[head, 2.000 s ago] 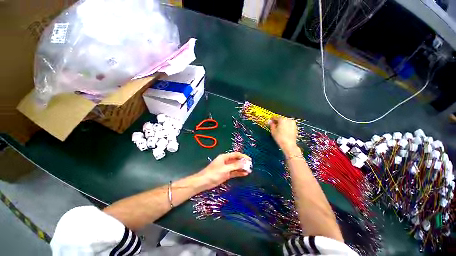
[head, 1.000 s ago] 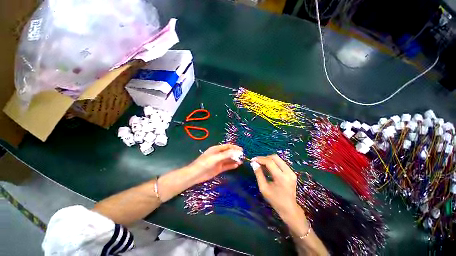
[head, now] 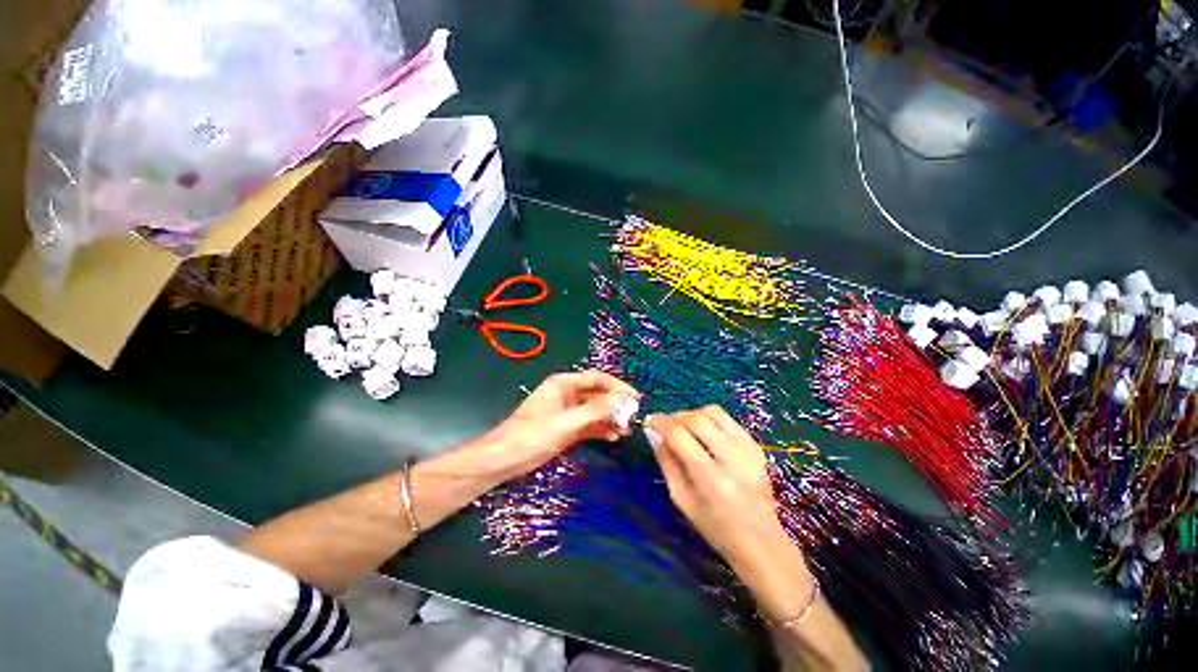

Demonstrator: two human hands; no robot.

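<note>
My left hand (head: 568,418) pinches a small white connector housing (head: 623,410) between thumb and fingertips. My right hand (head: 711,475) is just right of it, its fingertips closed on a thin yellow wire (head: 796,450) whose far part sticks out to the right behind the hand. The wire's tip is at or near the housing; whether it is inside cannot be told. Around the hands lie yellow wires (head: 703,269) at the far row, green wires (head: 677,361) in the middle, red wires (head: 907,400) at right, blue wires (head: 618,516) and black wires (head: 887,565) nearer me.
Loose white housings (head: 377,337) lie left of orange-handled scissors (head: 514,316). Behind them are a white carton (head: 418,197) with a blue band and an open cardboard box (head: 99,305) under a plastic bag (head: 217,112). Finished harnesses (head: 1097,394) heap at far right. A white cable (head: 939,250) loops at the back.
My right hand has come from the yellow bundle to the housing at my left hand, holding a yellow wire. Since one second ago both hands have barely moved. The view has shifted.
</note>
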